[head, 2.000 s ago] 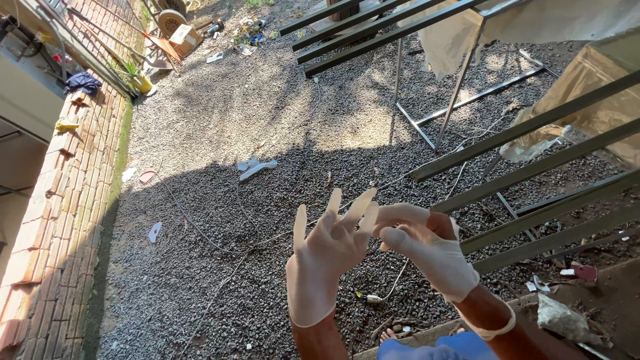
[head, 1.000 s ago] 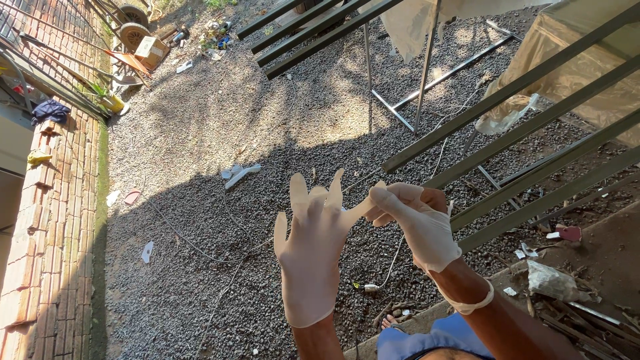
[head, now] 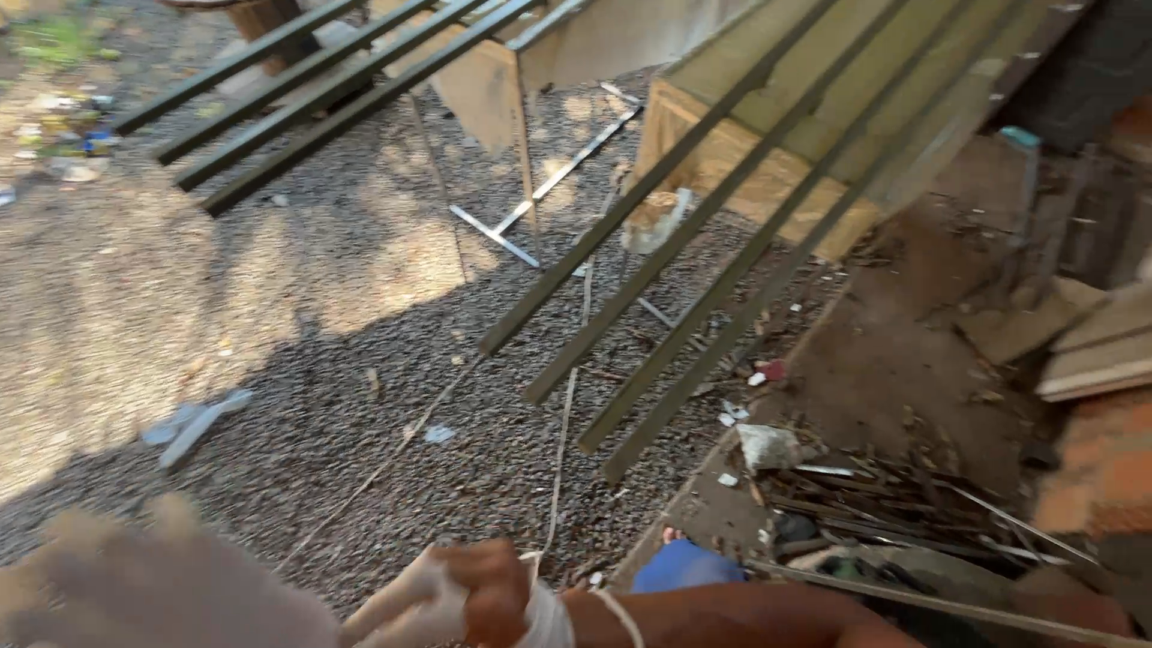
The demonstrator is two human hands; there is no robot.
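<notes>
My left hand (head: 153,576), in a translucent whitish glove, is blurred at the bottom left, and what its fingers do is unclear. Lower centre, my right hand (head: 468,585) wears a similar glove, which is torn or pulled back so that bare skin shows at the back of the hand. The glove's loose cuff (head: 547,616) bunches at the wrist, with a pale band (head: 619,616) around the forearm. Blur and the frame's edge hide whether the right fingers grip anything.
Dark metal bars (head: 630,234) extend in two groups above gravel (head: 360,468). Sheet-covered frames (head: 765,162) stand behind them. Thin cords cross the gravel. A pile of sticks and scrap (head: 864,504) lies at lower right, near stacked boards (head: 1098,342) and brickwork (head: 1093,468).
The view has swung right. Both hands now sit lower in the picture. The right fingers, earlier at the left glove's fingers, no longer plainly pinch them.
</notes>
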